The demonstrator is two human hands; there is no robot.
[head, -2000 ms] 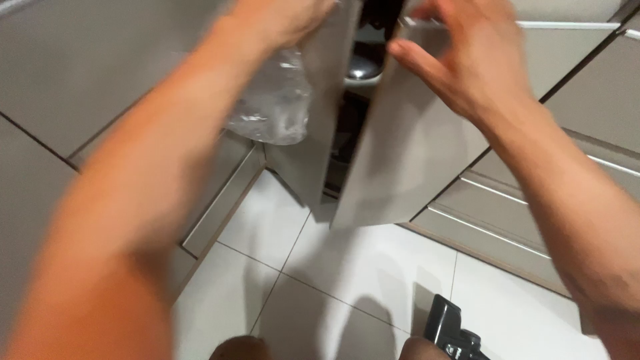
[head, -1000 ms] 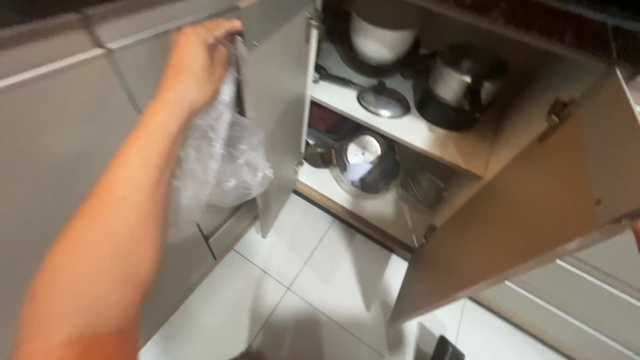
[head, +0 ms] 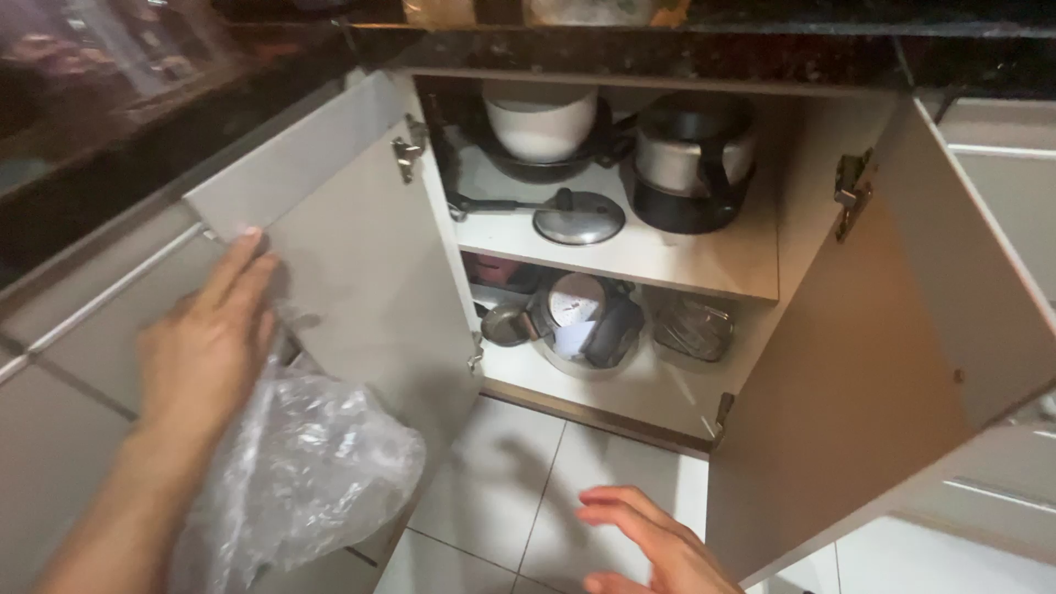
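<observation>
My left hand [head: 216, 334] rests against the edge of the open left cabinet door [head: 363, 247]; a crumpled clear plastic bag [head: 338, 462] hangs just below it, and how the fingers meet the bag is hidden. Low in front of the cabinet, my right hand [head: 652, 536] has its fingers apart and holds nothing. On the upper shelf [head: 693, 256] are a white bowl [head: 540, 124] in a dark pan, a metal pot lid [head: 580, 219] and stacked pots [head: 693, 161]. Below stand a small pan [head: 505, 326], a larger metal pot [head: 590, 363] with items in it, and a clear container [head: 693, 328].
The right cabinet door [head: 874, 355] stands wide open on my right. A dark stone countertop [head: 660, 58] overhangs the cabinet, with its other edge running along the left. White floor tiles [head: 503, 462] lie below. Closed cabinet fronts flank both doors.
The cabinet doors, nearly closed two seconds ago, are now wide open, showing both shelves. My right hand has left the right door. The view has shifted toward the cabinet and countertop.
</observation>
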